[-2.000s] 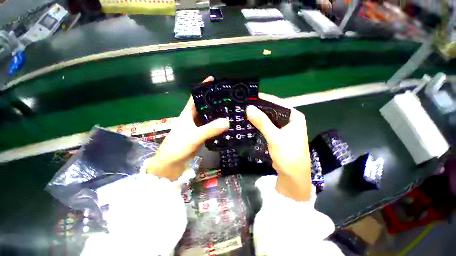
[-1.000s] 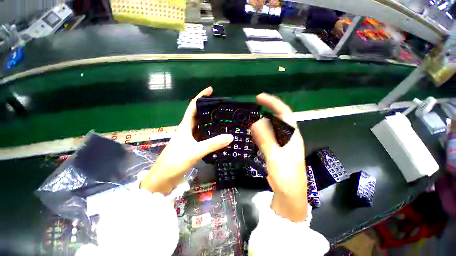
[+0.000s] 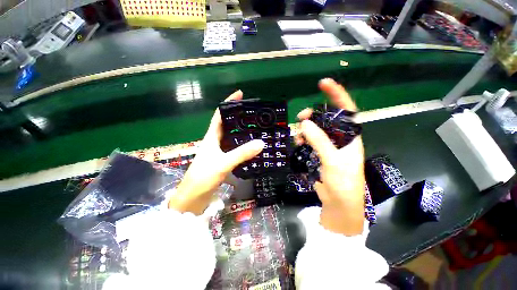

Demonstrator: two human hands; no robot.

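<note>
My left hand (image 3: 212, 156) holds several overlapping black keypads (image 3: 275, 153) with white digits facing up, its thumb across the front. My right hand (image 3: 337, 153) is to the right, apart from them, shut on another group of dark keypads (image 3: 340, 126), slightly blurred. More keypads (image 3: 265, 190) lie on the bench beneath and between the hands. Keypad piles (image 3: 386, 173) stand right of my right hand, with one separate block (image 3: 429, 199) farther right. A printed mat (image 3: 252, 238) lies below the hands.
A crumpled clear bag (image 3: 102, 195) with a dark patch lies at left. The green belt (image 3: 153, 102) runs across behind the hands. A long white box (image 3: 475, 149) lies far right. White sheets (image 3: 310, 39), a yellow rack (image 3: 164, 12) and a device (image 3: 63, 29) are beyond the belt.
My right hand has moved right, away from my left hand, with keypads in it. The keypads in my left hand now show more fully. The view has shifted slightly.
</note>
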